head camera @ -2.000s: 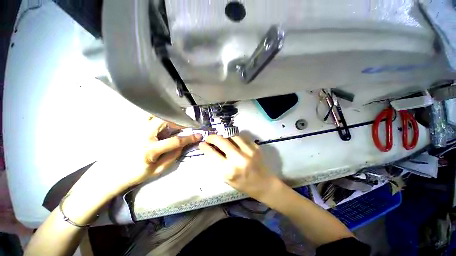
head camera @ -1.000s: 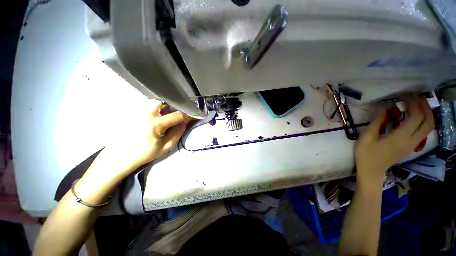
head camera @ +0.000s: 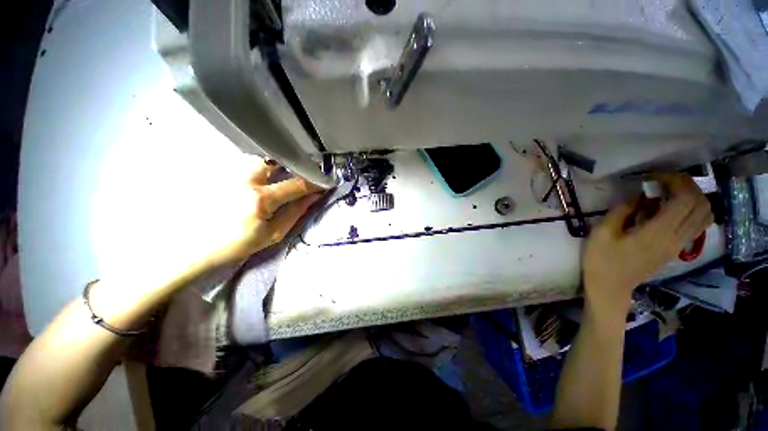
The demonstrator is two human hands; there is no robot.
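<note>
A grey cloth strip (head camera: 327, 204) curves from the presser foot (head camera: 347, 172) down toward the table's front edge. My left hand (head camera: 285, 206) is left of the needle area, its bent fingers closed on the strip's edge; the fingertips are partly hidden by the machine head. My right hand (head camera: 647, 240) lies over the red-handled scissors (head camera: 694, 246) at the right of the bed, fingers curled. A small white thing shows at its fingers. The hand hides most of the scissors, so its grip on them is unclear.
The machine head (head camera: 505, 76) overhangs the bed. A phone (head camera: 463, 168), a thin metal and black tool (head camera: 562, 189) and a round metal disc (head camera: 504, 205) lie between my hands. Cloth bundles (head camera: 307, 375) and a blue basket (head camera: 539, 370) are below the table.
My right hand has left the presser foot area and moved right onto the scissors. My left hand stays by the needle. More cloth now shows hanging below my left forearm, and the view has shifted slightly.
</note>
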